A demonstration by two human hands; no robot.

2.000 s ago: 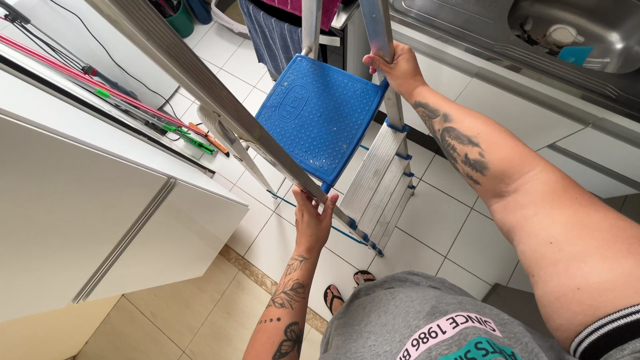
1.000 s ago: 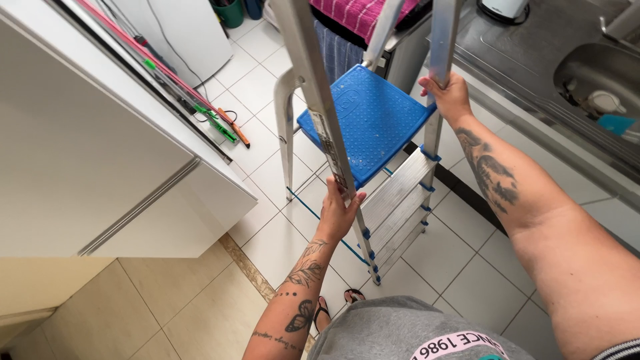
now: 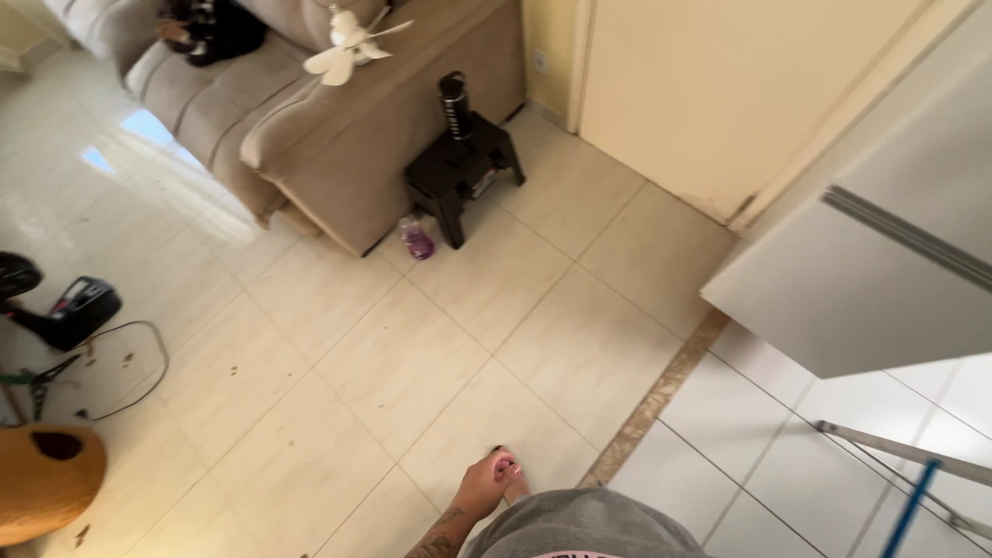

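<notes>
My left hand hangs low at the bottom centre, above the tiled floor, beside my grey shirt. Its fingers look curled, and whether it holds anything cannot be told. A foot shows right behind it. My right hand is out of view. At the lower right edge part of the aluminium stepladder with a blue bar stands on the white tiles; no hand of mine is seen on it.
A beige sofa with a person's arm and dark clothing on it, a black step stool holding a black bottle, a purple bottle, a white fridge, a door, a cable and a brown rounded object surround the floor.
The view has swung far from the kitchen to the living area. My left hand has let go of the stepladder, which both hands touched before; the ladder now shows only at the right edge.
</notes>
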